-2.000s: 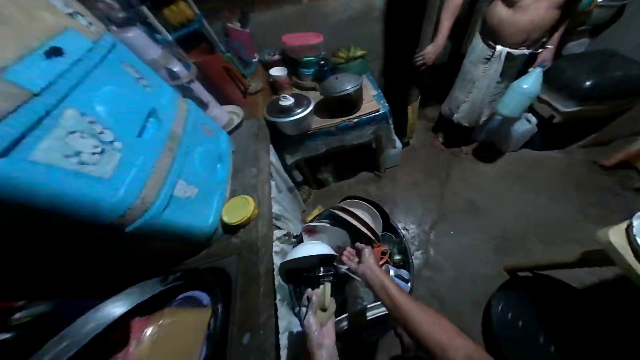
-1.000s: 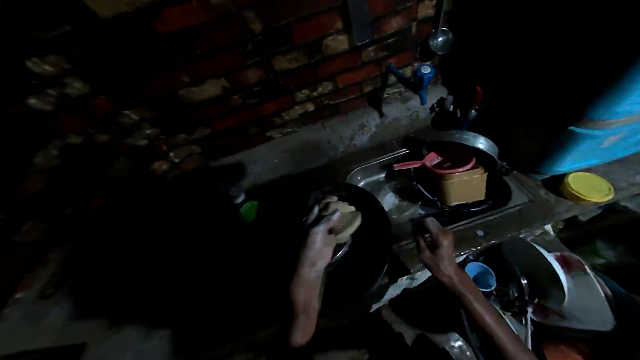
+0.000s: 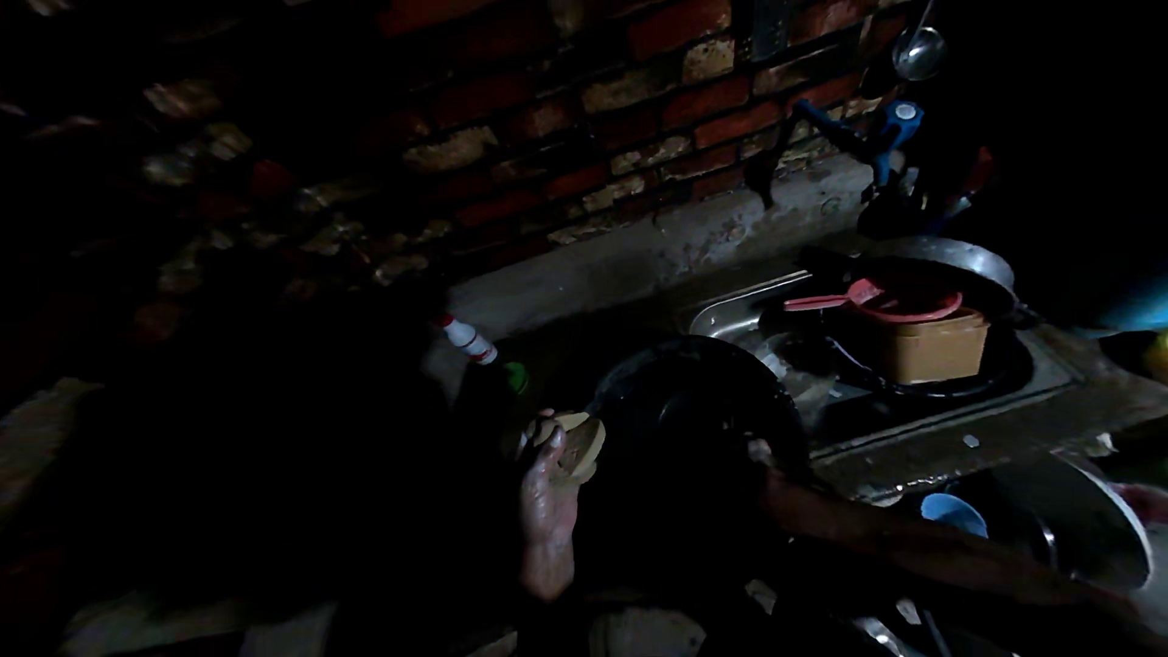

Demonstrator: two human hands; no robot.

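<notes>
My left hand (image 3: 550, 511) holds a pale yellowish, rounded object (image 3: 582, 445), maybe a sponge or a small dish, at the left edge of a dark round basin (image 3: 693, 351). My right hand (image 3: 766, 465) is at the basin's right side, in deep shadow; its fingers are hard to make out. The inside of the basin is too dark to read. Beyond my left hand stand a small white bottle with a red cap (image 3: 470, 340) and a green round thing (image 3: 516, 377).
Right of the basin is a steel sink (image 3: 730, 315) with a pink-handled strainer or dipper (image 3: 903, 301) on a tan container (image 3: 940, 349) and a metal pan (image 3: 958, 255). A blue faucet (image 3: 890, 132) and a ladle (image 3: 919, 55) are at the brick wall. A blue cup (image 3: 954, 514) sits among dishes at lower right.
The view has swung from the dish tub and a person standing beyond it to the sink and brick wall. My left hand still holds the pale object, now at the basin's left edge.
</notes>
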